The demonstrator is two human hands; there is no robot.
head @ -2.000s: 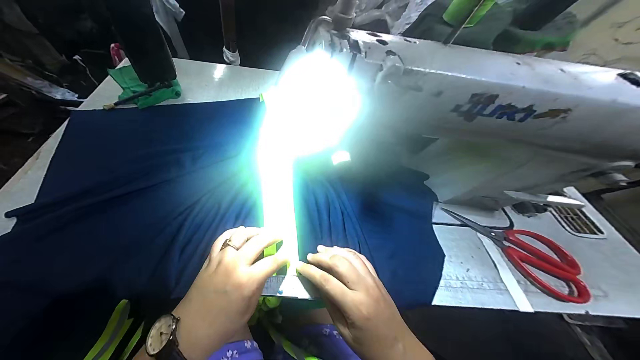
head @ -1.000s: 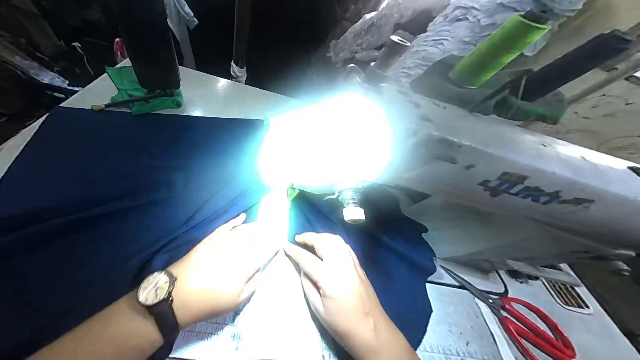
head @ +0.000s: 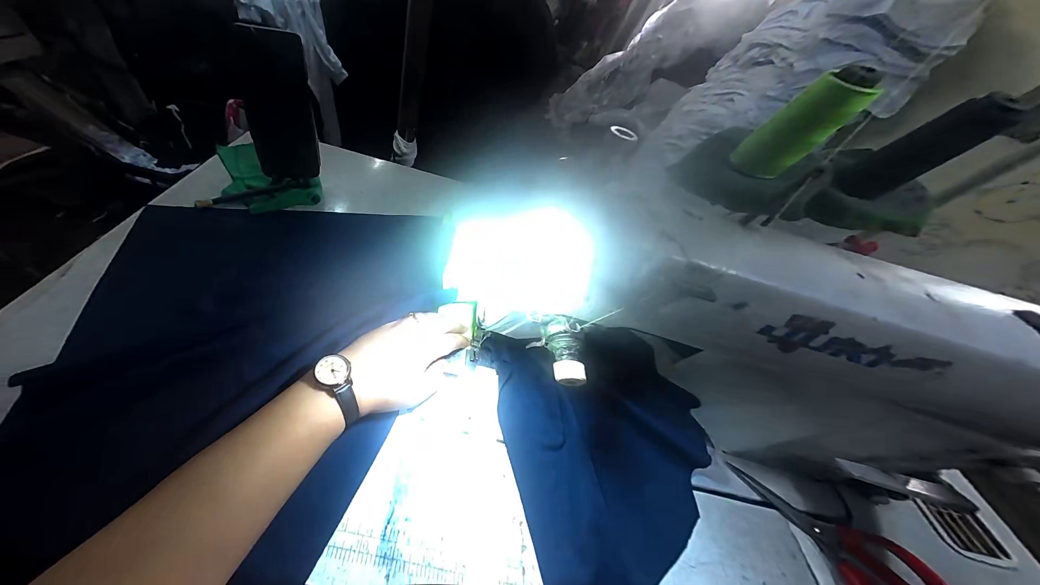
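My left hand (head: 406, 361), with a wristwatch (head: 332, 371) on the wrist, lies on dark blue fabric (head: 268, 284) beside the needle area of a Juki sewing machine (head: 812, 325). Its fingertips touch a green-edged strip (head: 459, 313) near the presser foot, though glare hides whether they grip it. A very bright lamp glow (head: 520, 260) covers the machine's head. The tension knob (head: 569, 357) shows just below the glow. More of the blue fabric (head: 601, 455) lies to the right of the brightly lit table surface, which bears ruler-like marks (head: 406, 552). My right hand is out of view.
Red-handled scissors (head: 845, 536) lie at the lower right. A green thread cone (head: 804, 122) and a dark one (head: 926, 146) stand behind the machine. At the far left of the table, a black upright object (head: 280, 106) stands on green cloth (head: 244, 175).
My right hand, beside the left one in both earlier frames, has left the view. My left hand has moved up, closer to the needle area. The bare, marked table surface shows more than two seconds ago.
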